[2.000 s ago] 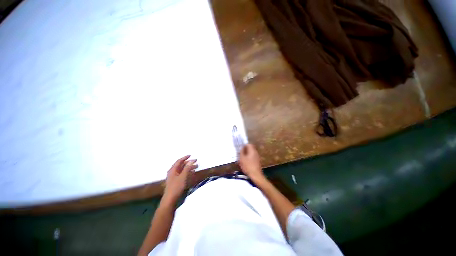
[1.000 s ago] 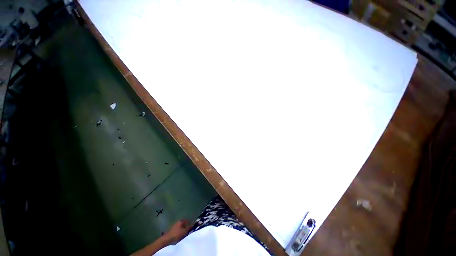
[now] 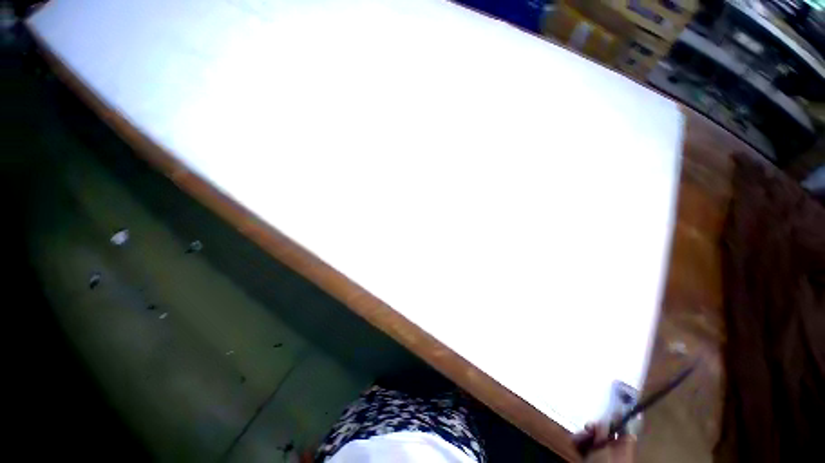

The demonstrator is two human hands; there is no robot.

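The white marker paper (image 3: 434, 190) covers most of the table, its print washed out by glare. My right hand (image 3: 613, 447) is at the bottom edge, at the paper's near right corner, partly cut off. It holds the dark tailor's shears (image 3: 668, 388), whose long blade points up and right over the bare wood. The silvery pattern weight (image 3: 624, 396) sits on the paper corner just beyond my hand, partly hidden by the shears. Of my left hand (image 3: 303, 456) only a small blurred bit shows at the bottom edge; its fingers cannot be made out.
Brown fabric (image 3: 778, 298) lies heaped on the wood at the right. The wooden table edge (image 3: 362, 303) runs diagonally along the paper. The green floor (image 3: 199, 335) at the left has small scraps on it. Cardboard boxes (image 3: 588, 36) and cluttered shelves stand beyond the table.
The view has turned and shifted along the table. My right hand, out of view a second ago, now shows with the shears, which lay by the brown fabric earlier. My left hand has moved mostly out of view.
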